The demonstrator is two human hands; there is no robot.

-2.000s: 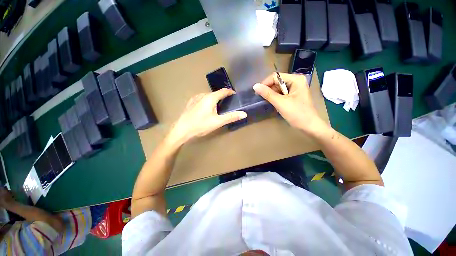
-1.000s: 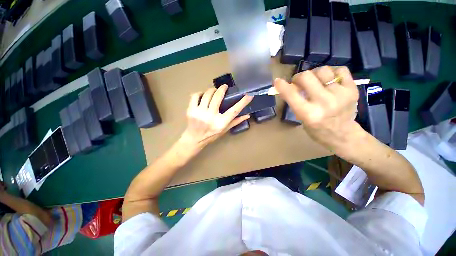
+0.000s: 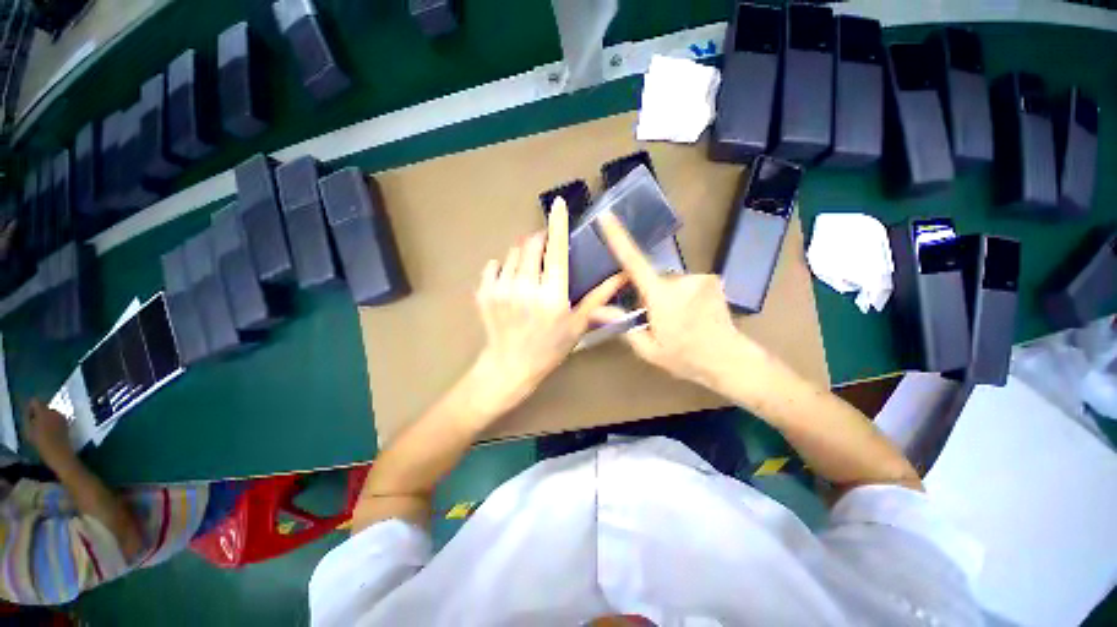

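A dark grey device unit (image 3: pixel 639 211) is tilted between my hands over the tan work board (image 3: pixel 490 398). My left hand (image 3: pixel 527 316) holds its left side, with the index finger stretched up along it. My right hand (image 3: pixel 676 321) has its index finger on the unit's face and its other fingers low at its near end. A thin pale strip (image 3: pixel 610 330) shows under the right fingers; I cannot tell if it is the small tool. Dark ends of other units (image 3: pixel 564 196) show behind. One more unit (image 3: pixel 757 239) lies on the board to the right, its glossy black panel at the far end.
A white folded wipe (image 3: pixel 677 98) lies at the board's top edge, a crumpled cloth (image 3: pixel 850 255) right of it. Rows of units stand left (image 3: pixel 361 239) and back right (image 3: pixel 808 92). A lamp arm (image 3: pixel 586 37) is at the top. A person's arm (image 3: pixel 74 472) is far left.
My right hand has come back left onto the unit, which is now turned more upright. The pale stick seen in it no longer shows clearly. The blurred lamp part has moved up, away from the board.
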